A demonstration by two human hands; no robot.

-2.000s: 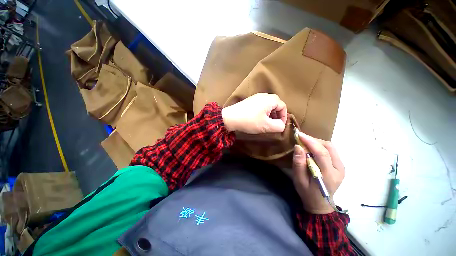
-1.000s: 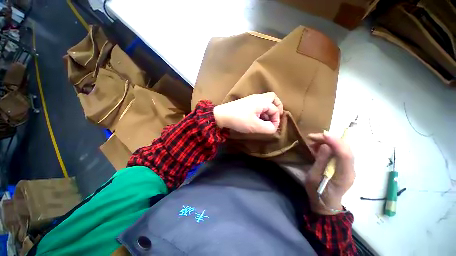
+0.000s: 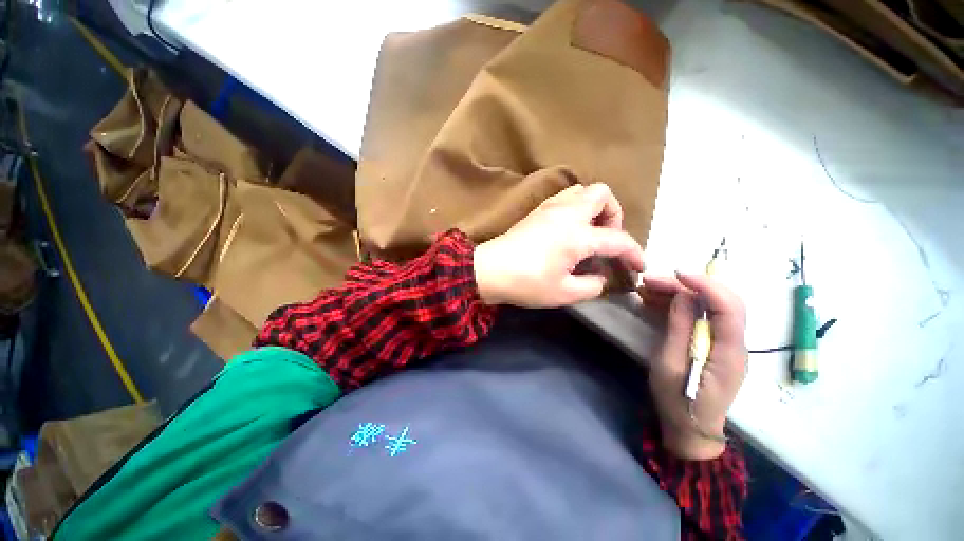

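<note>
A tan bag body (image 3: 507, 116) lies on the table in front of me, with a red-brown leather patch (image 3: 622, 40) at its far right corner. My left hand (image 3: 555, 248) is on its near edge, fingers curled and pinching the fabric there; the exact part is hidden. My right hand (image 3: 698, 349) holds a pen-sized pick with a cream-yellow handle (image 3: 701, 343), its thin tip pointing away from me over the table. My right thumb and forefinger reach to the bag's edge by my left fingertips, close to touching.
A green-handled tool (image 3: 804, 333) lies on the white table (image 3: 740, 169) at right, over a dark strip. Dark thread ends are scattered near it. Folded brown bags (image 3: 877, 37) are at the far right. A tan heap of bags (image 3: 254, 211) sits left, below the table.
The bag and left hand appear higher and further left, partly from a view shift. The right hand has drawn the pick away from the bag, and its fingertips are now near the left hand's.
</note>
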